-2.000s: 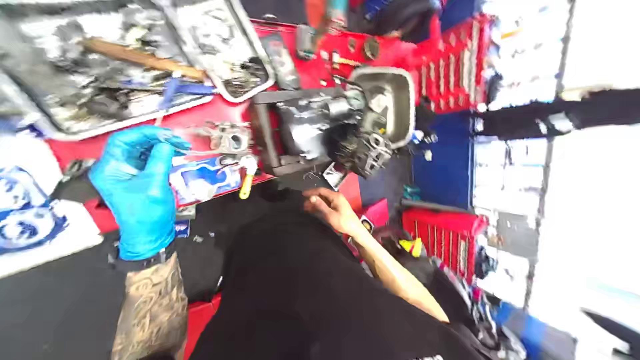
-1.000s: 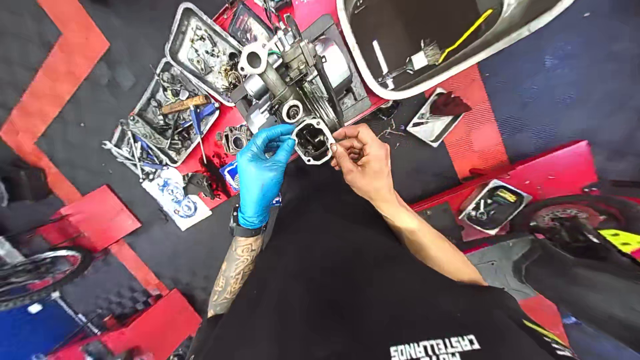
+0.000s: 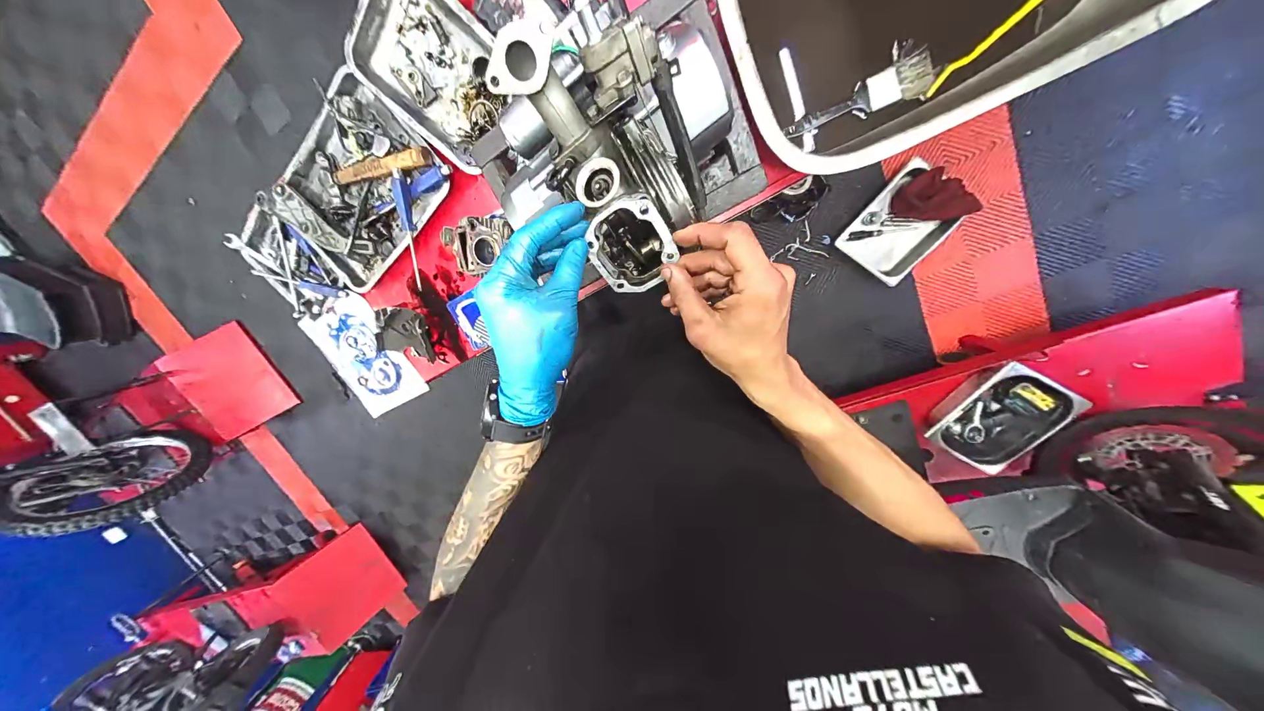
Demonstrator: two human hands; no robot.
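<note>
A small motorcycle engine (image 3: 583,109) lies on the red bench, its squarish open metal end (image 3: 632,244) facing me with dark moving parts inside. My left hand (image 3: 538,296), in a blue glove, has its fingertips at the left rim of that opening. My bare right hand (image 3: 736,296) has its thumb and fingertips at the right rim, by a bolt hole. Whether either hand pinches a thin part on the rim cannot be told. Just above the opening is a round port (image 3: 597,183). A small cast metal part (image 3: 479,244) lies left of my gloved hand.
Metal trays (image 3: 346,74) at the left hold tools, a wooden-handled brush (image 3: 383,166) and small parts. A large basin (image 3: 829,163) with a paintbrush (image 3: 894,87) is at the upper right. A small tray with a dark red cloth (image 3: 933,196) lies below it. Motorcycles stand at both sides.
Two seconds ago my gloved hand was left of the engine and my bare hand lower, away from it; both have come to the engine's opening. The view has turned strongly.
</note>
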